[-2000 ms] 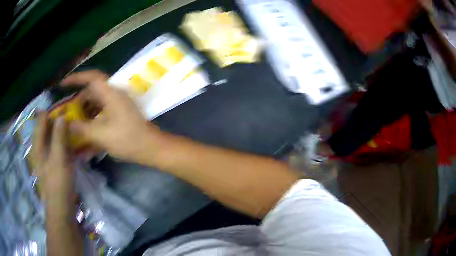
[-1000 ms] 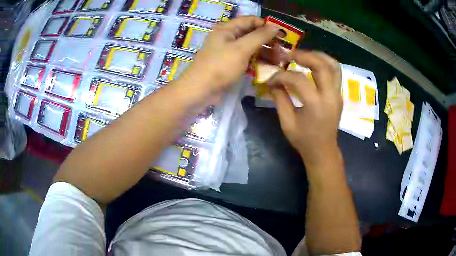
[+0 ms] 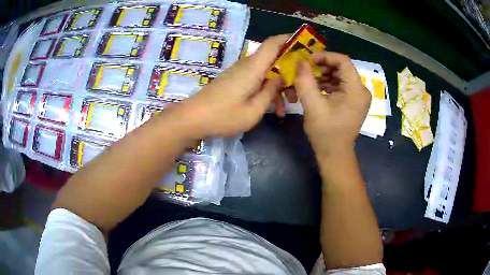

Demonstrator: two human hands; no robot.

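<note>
A window panel [image 3: 306, 38] with a red edge and yellow and black marks is held tilted at the upper middle. My left hand [image 3: 242, 88] grips it from the left side. My right hand [image 3: 338, 96] has thumb and fingers on a yellow adhesive piece [image 3: 294, 65] lying over the panel's face. The fingers hide part of both, so how far the piece is stuck on cannot be told.
A blister tray [image 3: 148, 45] with rows of panels fills the left, whitish interleaf sheets [image 3: 236, 169] at its right edge. Right of my hands lie the adhesive sheet [image 3: 372, 126], peeled backing papers [image 3: 413, 107] and a white strip [image 3: 448, 150] on the black bench [image 3: 290, 177].
The view has shifted slightly. Both hands stay together at the panel; my right thumb and fingers have closed in over it, and the yellow piece now covers its middle.
</note>
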